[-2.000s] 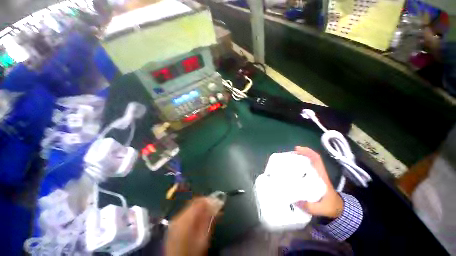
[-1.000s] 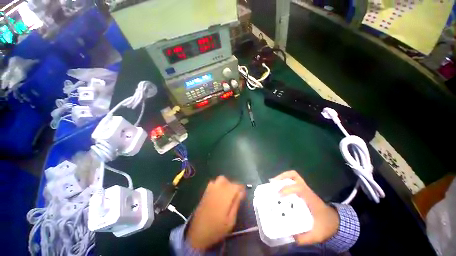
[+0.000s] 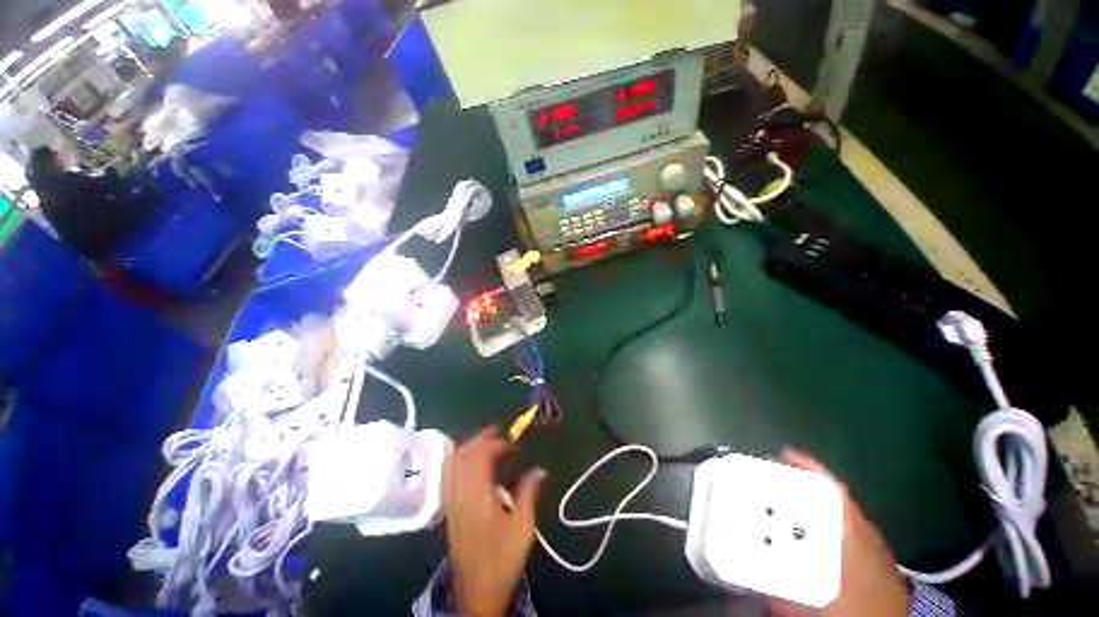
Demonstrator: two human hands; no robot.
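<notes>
My right hand (image 3: 870,557) holds a white socket cube (image 3: 768,530) at the lower right, its face with pin holes turned up. A thin white USB cable (image 3: 617,516) runs from the cube's left side in a loose curve to my left hand (image 3: 488,521). My left hand is beside the yellow part (image 3: 523,423) of the coloured wires; it hides what lies under its fingers, so its grip cannot be told. A black test lead (image 3: 609,374) ends just behind the cube. The cube's thick white cord (image 3: 1010,482) is bundled at the right.
The mains plug (image 3: 964,328) sits on the black supply strip (image 3: 868,277). Stacked instruments (image 3: 609,199) stand at the back. A lit circuit board (image 3: 504,316) is left of them. Other socket cubes (image 3: 376,476) and bundled cords lie at the left, by a blue crate (image 3: 247,323).
The view has turned left. My left hand has moved away from the cube toward the coloured wires. The thin white cable now shows stretched between cube and left hand.
</notes>
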